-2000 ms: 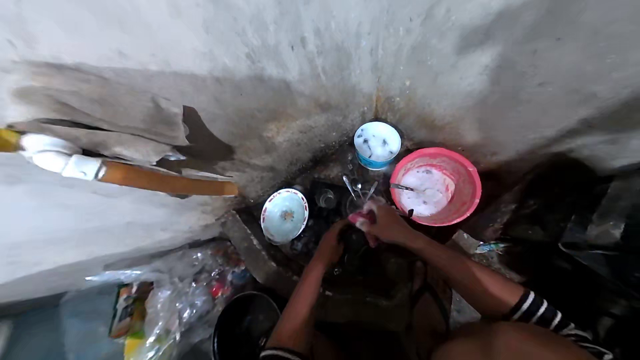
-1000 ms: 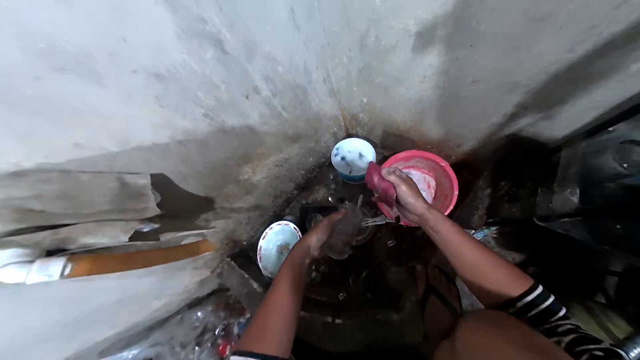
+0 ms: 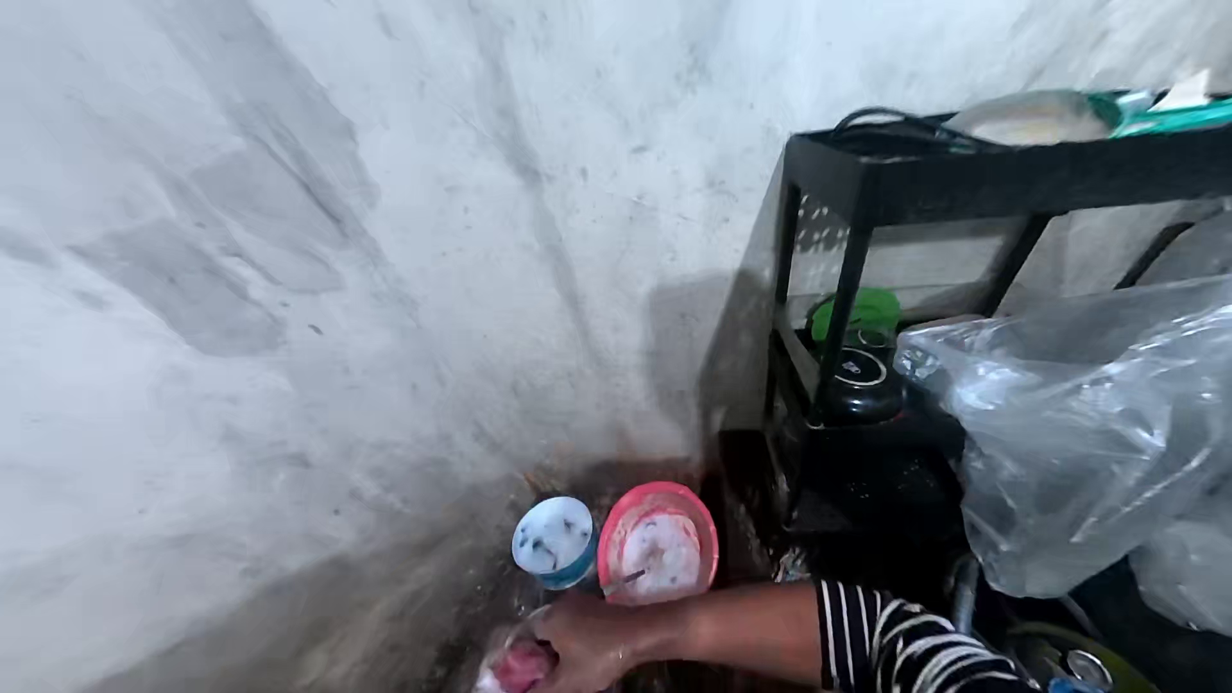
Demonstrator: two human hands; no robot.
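My right hand point(image 3: 587, 640) is closed on a wet pink cloth or sponge point(image 3: 523, 664) with suds about it, at the bottom edge. Something pale and see-through beside the cloth is cut off by the frame. Just above the hand stands a pink plastic basin point(image 3: 713, 539) with foamy water and the handle of a utensil point(image 3: 624, 581) in it. Left of the basin is a blue bowl or small tub point(image 3: 568, 577) holding white suds. My left hand is out of the frame.
A black rack point(image 3: 847, 183) stands against the wall at right, with a green container point(image 3: 871, 310) and a black pot or bowl point(image 3: 859, 385) inside. A large clear plastic bag point(image 3: 1068, 433) hangs beside it. Grey wall point(image 3: 433, 241) rises behind.
The view has swung right and up, bringing in the rack and plastic bag; my left hand has left the view. My right hand has moved from over the basin to below and left of it.
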